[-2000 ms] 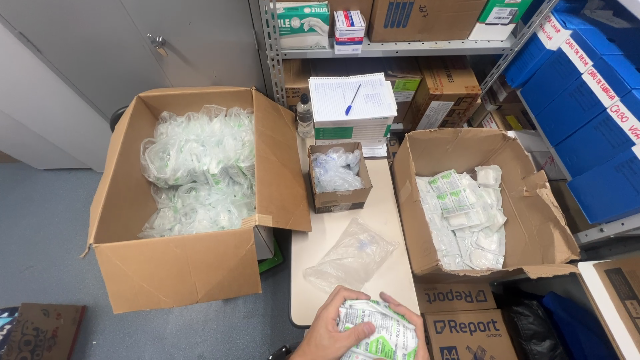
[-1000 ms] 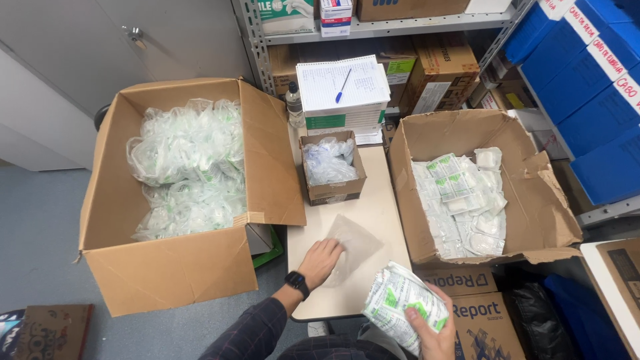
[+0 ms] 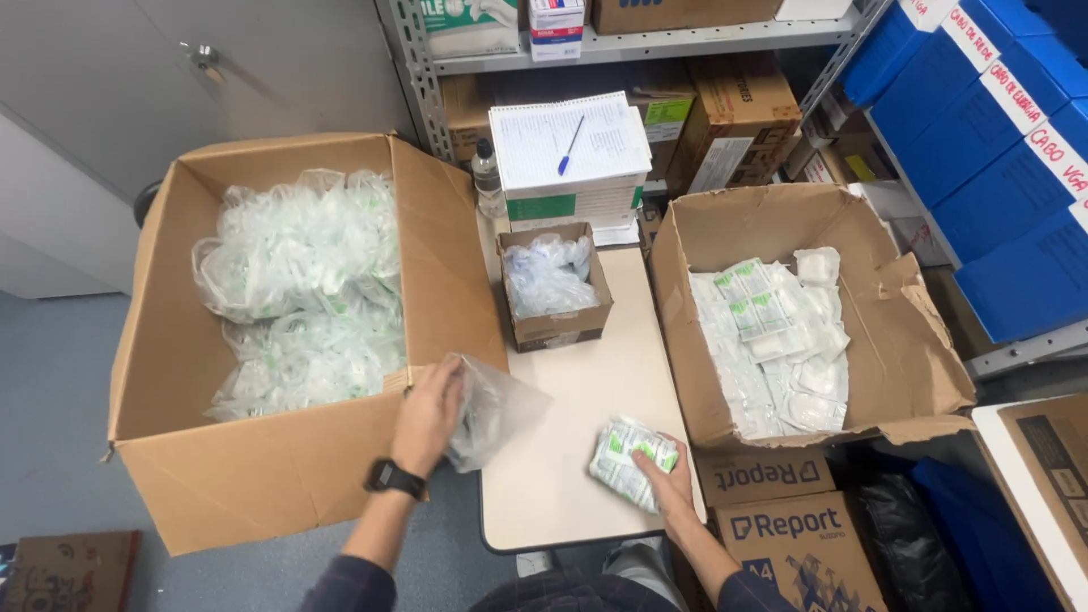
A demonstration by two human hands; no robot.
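Note:
My left hand [image 3: 433, 414], with a black watch on its wrist, grips a clear plastic bag [image 3: 493, 408] by the large carton's near corner. A stack of white and green packets [image 3: 631, 459] is held in my right hand [image 3: 667, 476] above the near part of the table [image 3: 552, 501]. To the left, the large cardboard box [image 3: 246, 484] holds many clear bags with white and green contents [image 3: 306, 289]. The torn-edged cardboard box [image 3: 892, 357] on the right contains loose white packets [image 3: 773, 340]. Between them stands a small box [image 3: 557, 331] of crumpled clear bags [image 3: 551, 274].
Behind the small box, a spiral notebook [image 3: 552, 140] with a blue pen [image 3: 571, 146] lies on a stack, beside a small bottle [image 3: 487, 178]. A metal shelf [image 3: 680, 47] crosses the back. Blue bins [image 3: 986, 153] line the right; paper cartons [image 3: 807, 544] stand below.
Two seconds ago both hands were on the packets and the bag lay on the table. My left hand has since taken the bag and moved left with it; the packets stay in my right hand.

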